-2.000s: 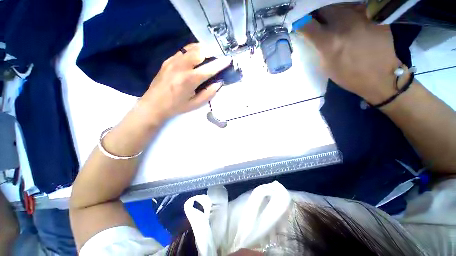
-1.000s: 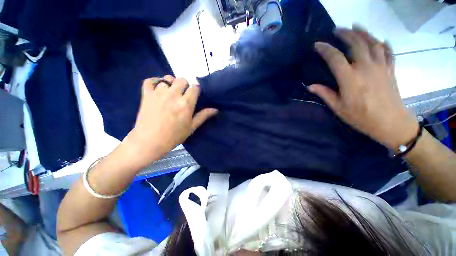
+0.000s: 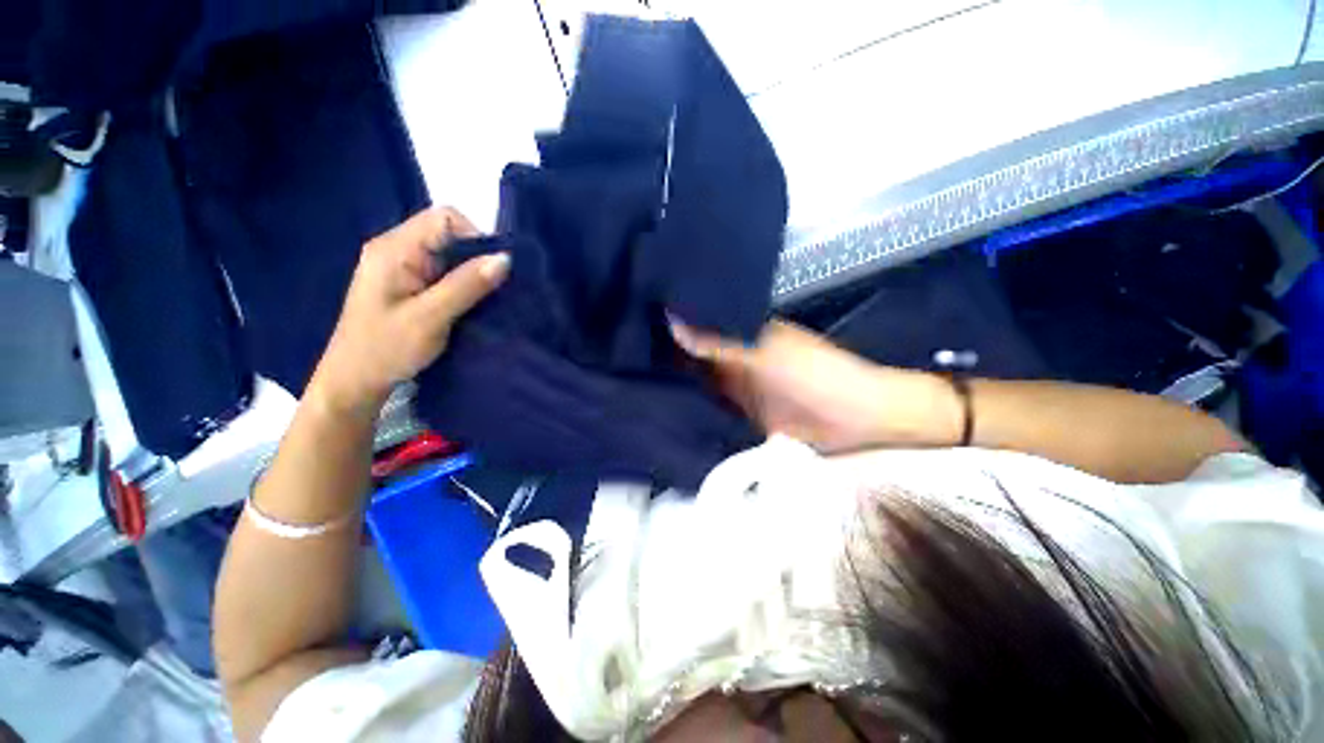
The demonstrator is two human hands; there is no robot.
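A dark navy fabric piece is bunched and folded between my hands, over the near edge of the white table. My left hand pinches its left side between thumb and fingers. My right hand holds its lower right part, with the fingers partly hidden under the cloth. A pale line of thread or edge runs down the upper part of the fabric. The sewing machine head is out of view.
Navy panels lie at the left of the table. A scale strip runs along the near edge. A red-handled tool is at the left edge, and another red item is nearer. Something bright blue is below.
The fabric has moved from under the machine and off the table surface towards my body and is now bunched up. My right hand has come down and left. The view has shifted off the machine.
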